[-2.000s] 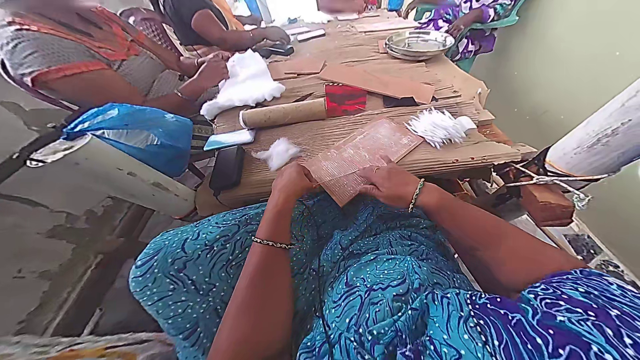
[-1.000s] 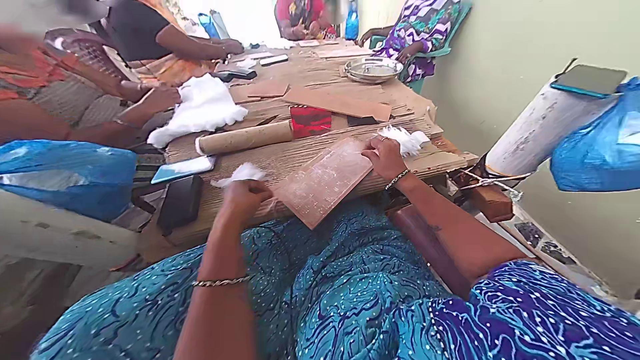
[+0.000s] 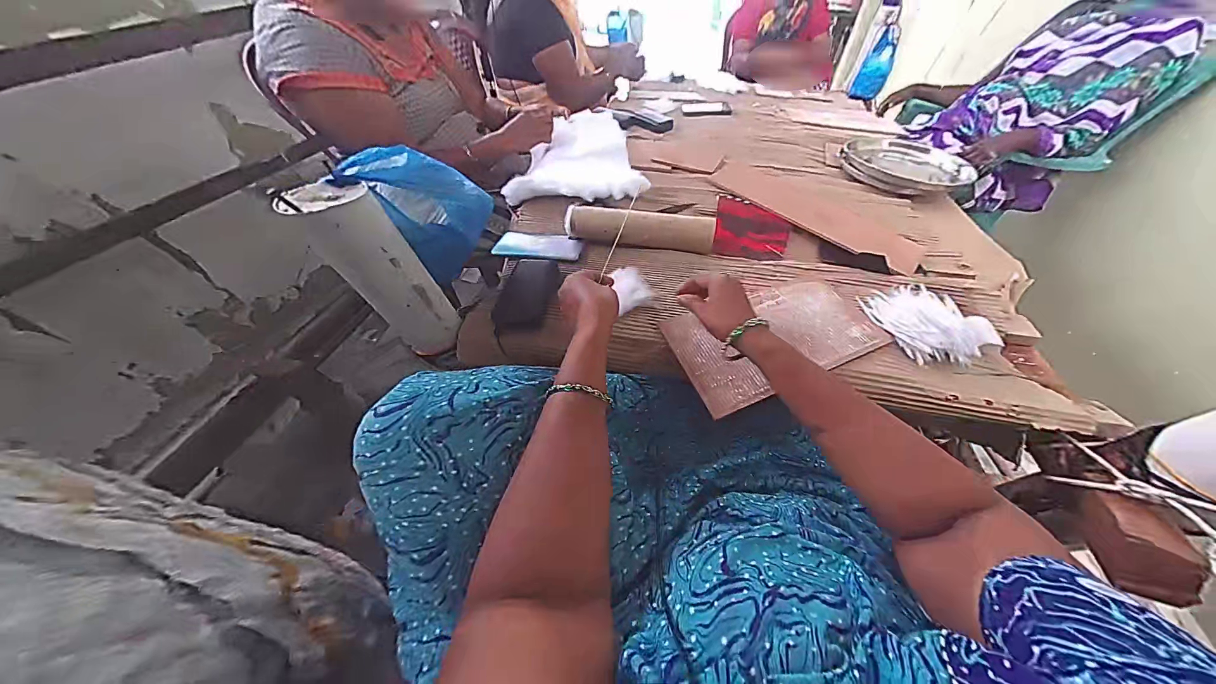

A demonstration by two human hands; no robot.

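My left hand [image 3: 588, 302] is closed on a thin stick that points up and away, at the table's near edge. Against its right side lies a small tuft of white cotton [image 3: 630, 291]. My right hand [image 3: 719, 304], fingertips bent together, is above the left part of a reddish-brown textured board [image 3: 817, 323]; whether it pinches anything is too small to tell. The board lies slanted and juts over the near edge. A bundle of white cotton wicks [image 3: 926, 325] rests just right of the board.
Beyond my hands lie a cardboard tube [image 3: 646, 229] with a red end, a black case [image 3: 527, 293], a light-blue phone-like slab [image 3: 537, 247], a large cotton sheet [image 3: 579, 161], flat brown boards [image 3: 817, 214] and steel plates [image 3: 907, 166]. Several people sit around the table.
My right hand has come off the board's far right side, over to its left part. The stick now shows in my left hand, beside the cotton tuft. The view has shifted.
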